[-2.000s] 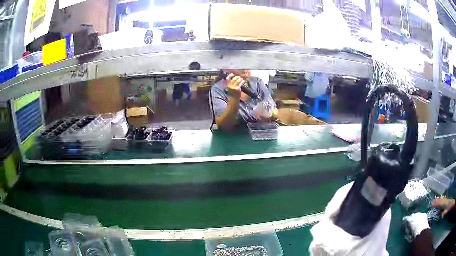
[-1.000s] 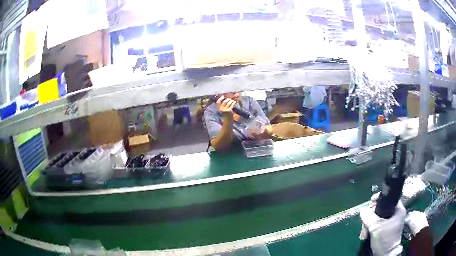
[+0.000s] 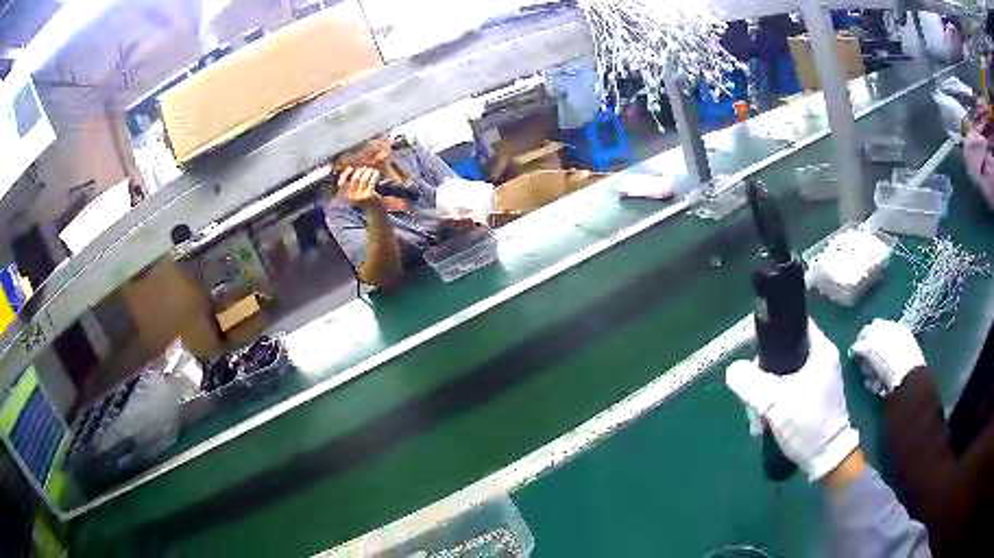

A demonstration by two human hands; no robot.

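Note:
My right hand [image 3: 801,409], in a white glove with a grey sleeve, is closed around a thick black electric screwdriver [image 3: 780,316] at the right. The tool stands upright above the green bench, with a black loop at its top and its dark lower end showing below my glove. I cannot see whether the lower end touches anything. A clear bin [image 3: 512,518] holding small silvery-brown pieces, apparently screws, sits at the bottom edge, partly cut off. My left hand is not in view.
A neighbour's gloved hand [image 3: 888,354] is close right of mine. Beyond are a box of white pieces [image 3: 848,262], white wires [image 3: 940,286] and a clear box [image 3: 911,205]. A metal post [image 3: 837,120] stands behind. A person sits opposite.
The view has turned right and tilted. My right hand with the screwdriver shows farther from the camera than two seconds ago, and its sleeve now shows. The neighbour's wires and boxes have come into fuller view.

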